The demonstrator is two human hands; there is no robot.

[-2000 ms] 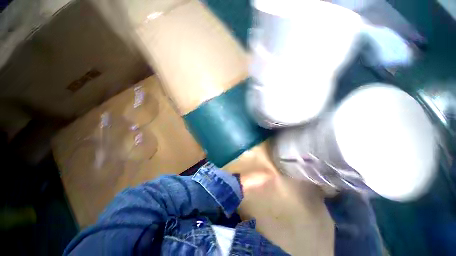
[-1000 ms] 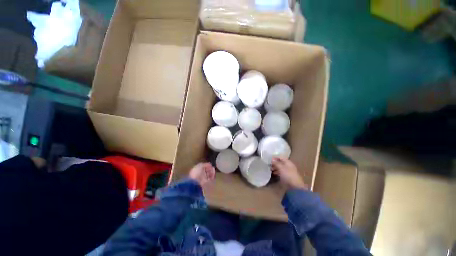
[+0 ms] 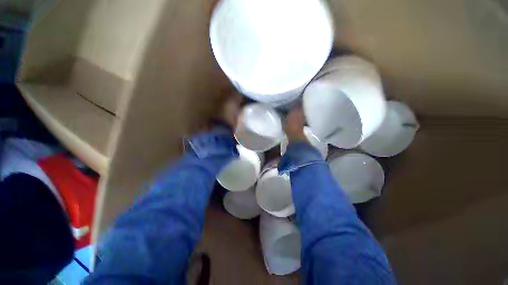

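Note:
Several white pots stand in a deep open brown carton (image 3: 150, 83). The largest white pot (image 3: 272, 44) is at the top centre, close to the camera and overexposed. Another white pot (image 3: 259, 127) shows between my two hands. My left hand (image 3: 229, 111) is blurred, at the left side of these pots and under the large one. My right hand (image 3: 294, 121) is blurred, below the large pot. The fingers of both hands are hidden, so their grip cannot be told. More pots (image 3: 356, 177) stand at the right and below.
A second open carton (image 3: 83, 106) stands at the left. Beyond its lower edge are a red object (image 3: 69, 192) and a dark shape (image 3: 30, 228) at the lower left. The tall carton wall lies between the two cartons.
The view has moved close into the carton. Both my hands have reached farther in, from its near side to the pots in the middle. The large pot looks much nearer.

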